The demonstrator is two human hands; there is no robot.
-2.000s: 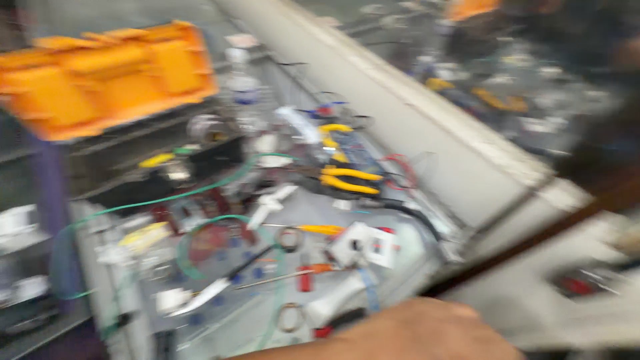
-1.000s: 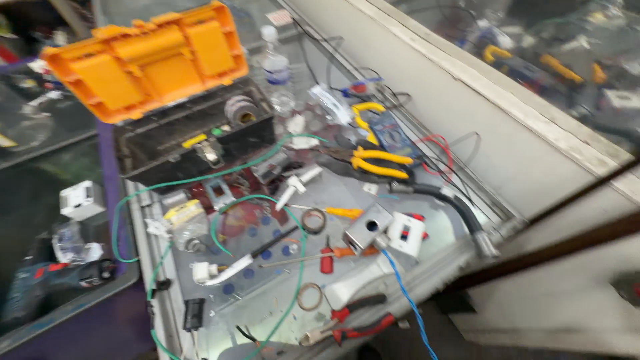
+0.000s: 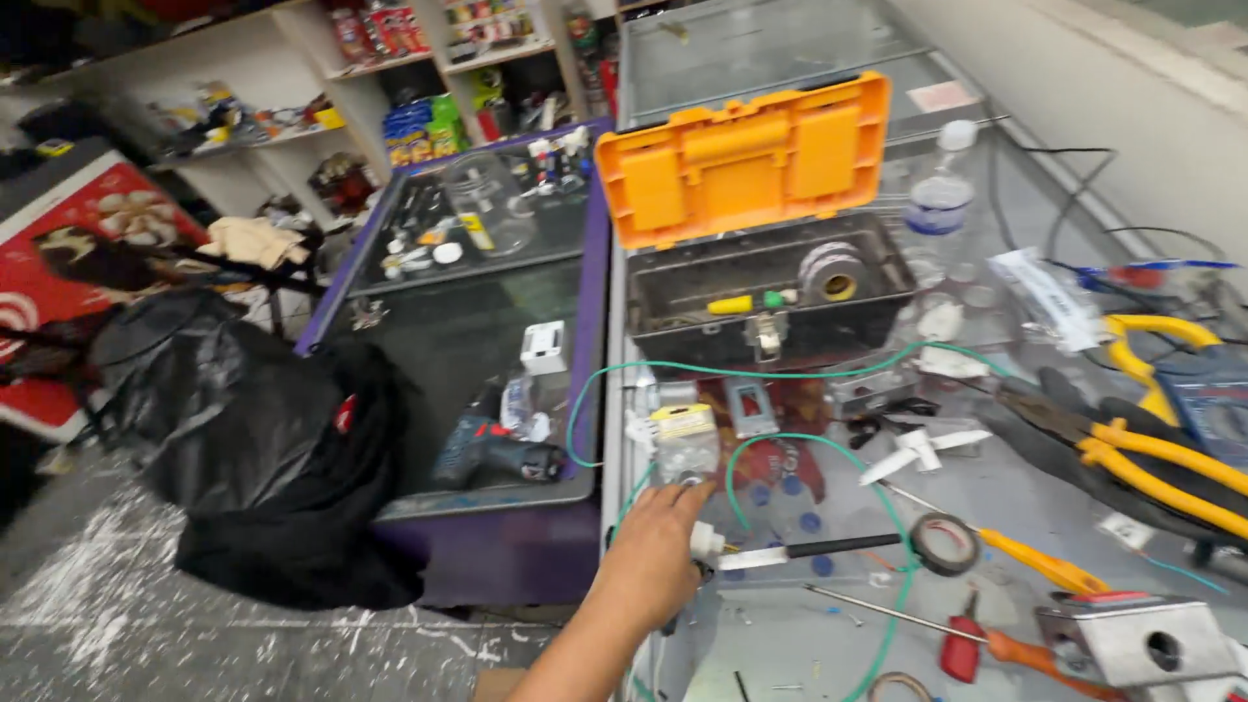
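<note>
My left hand (image 3: 658,536) reaches over the left edge of the glass counter, palm down. Its fingertips are beside a clear plastic packet with a yellow top (image 3: 684,439), and a dark object shows partly under its thumb side; whether it is held is unclear. Just right of the hand lies a white-and-black rod-like tool (image 3: 829,551). Green wire (image 3: 770,372) loops around this area. Farther right are a roll of black tape (image 3: 944,544), yellow-handled pliers (image 3: 1160,458), an orange-handled screwdriver (image 3: 1033,658) and a metal box (image 3: 1136,639). My right hand is out of view.
Behind stands an open toolbox (image 3: 682,336) with an orange lid (image 3: 746,161), beside a plastic bottle (image 3: 941,195). A cordless drill (image 3: 497,453) and a white box (image 3: 543,347) lie on the purple-edged counter at left. A black bag (image 3: 263,429) is near that counter.
The view has swung left. My left hand is now by the packet, where no hand showed one second ago; a blurred hand was at the bottom edge two seconds ago.
</note>
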